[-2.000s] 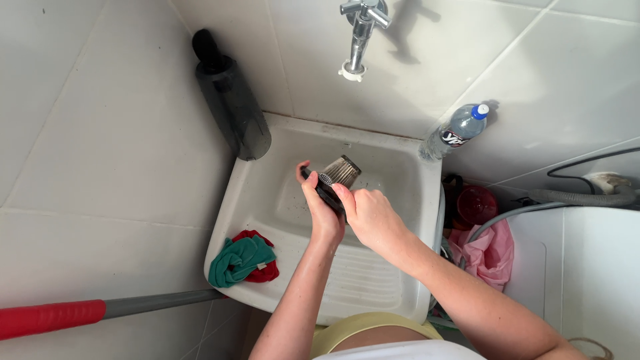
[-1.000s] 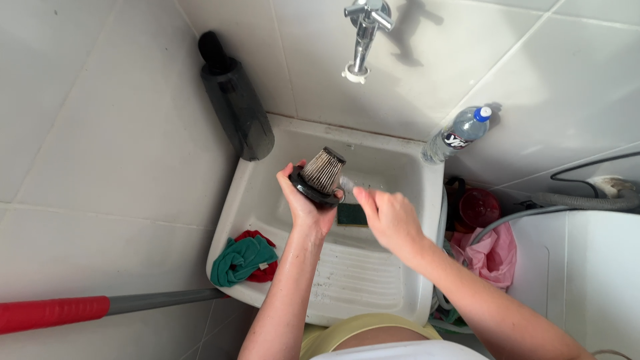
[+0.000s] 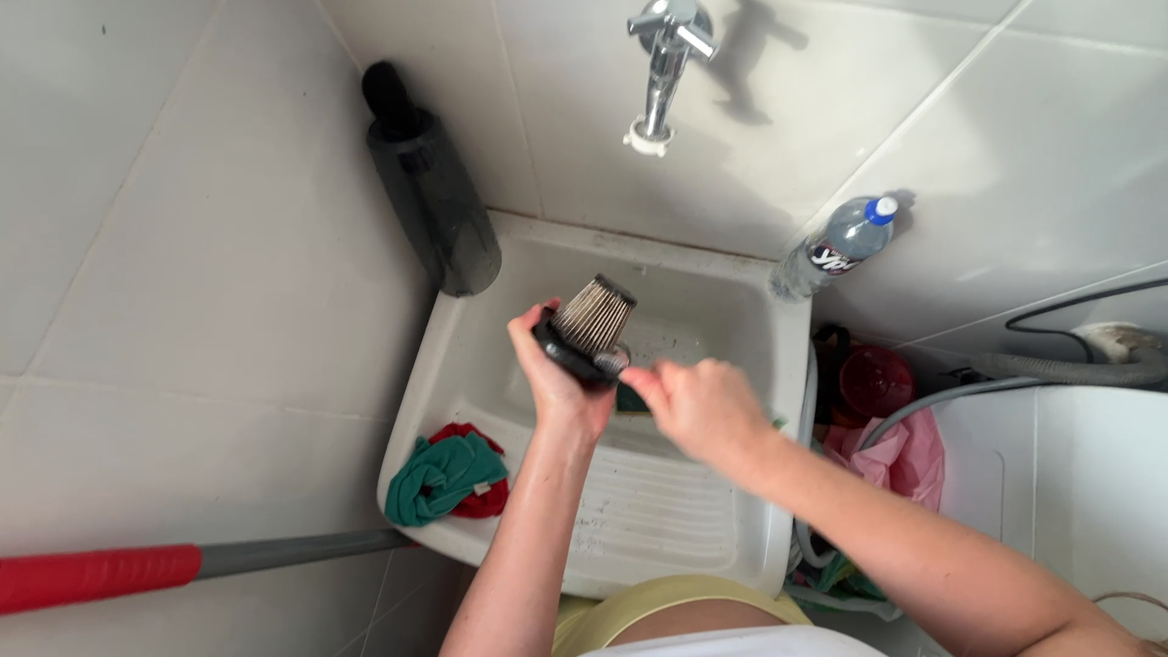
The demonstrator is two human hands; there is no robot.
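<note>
My left hand (image 3: pixel 568 392) holds a pleated cone-shaped vacuum filter (image 3: pixel 595 315) by its round black base, cone end up, above the laundry sink (image 3: pixel 538 265). My right hand (image 3: pixel 698 401) is closed on a small brush (image 3: pixel 611 359), whose round bristle head is at the filter's base rim; its handle is mostly hidden by the fingers. Partly behind the hands, a dark green scouring sponge (image 3: pixel 631 400) lies in the sink.
A dark translucent vacuum canister (image 3: pixel 438 201) stands at the sink's back left, a detergent bottle (image 3: pixel 835 248) at the back right. Green (image 3: pixel 443 479) and red cloths lie on the left rim. A chrome faucet (image 3: pixel 666 78) is above. A red-gripped pole (image 3: pixel 100 575) crosses the lower left.
Two seconds ago the filter was tilted over to the right, with my right hand against it; now it is more upright. The sponge, hidden then, shows now.
</note>
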